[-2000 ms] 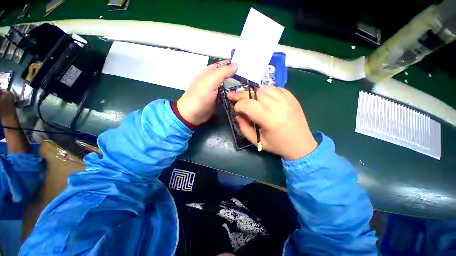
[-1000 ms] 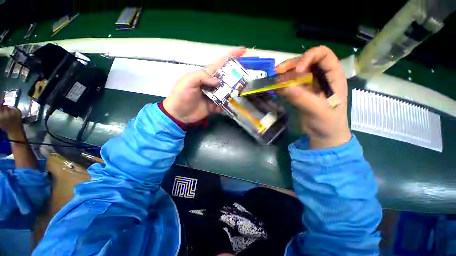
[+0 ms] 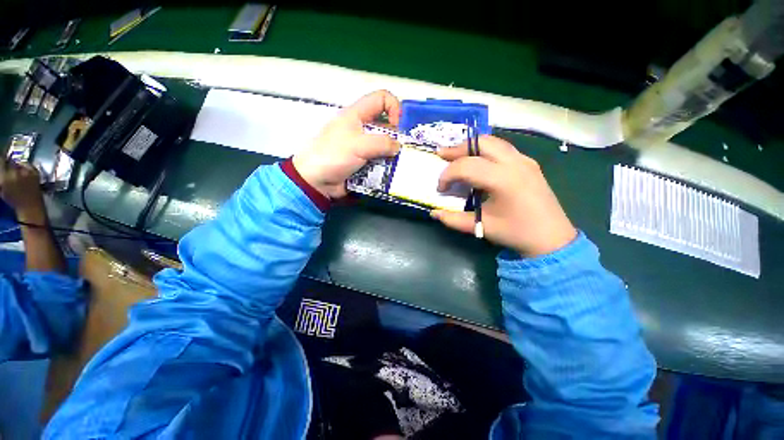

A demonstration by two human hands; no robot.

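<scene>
I hold an opened phone [image 3: 371, 176] roughly level above the bench. My left hand [image 3: 339, 150] grips its left end, where the mainboard shows. The white battery [image 3: 419, 176] lies flat in the phone, with thin yellow lines along its edges. My right hand [image 3: 507, 193] is at the phone's right end, fingers on the battery and the frame. It also holds a thin dark tool [image 3: 474, 185] with a pale end, pointing across the phone's right end. My right fingers hide that end of the phone.
A blue parts tray [image 3: 443, 112] with small white pieces stands behind the phone. White paper [image 3: 258, 125] lies left, a ridged white sheet [image 3: 683, 219] right. A black box [image 3: 116, 112] stands left. Phones lie on the belt [image 3: 344, 51]. A neighbour's arm [image 3: 34, 215] shows at far left.
The battery, lifted a second ago, now lies flat in the phone. The phone has turned from slanting to nearly crosswise. My right hand has moved down and left onto it.
</scene>
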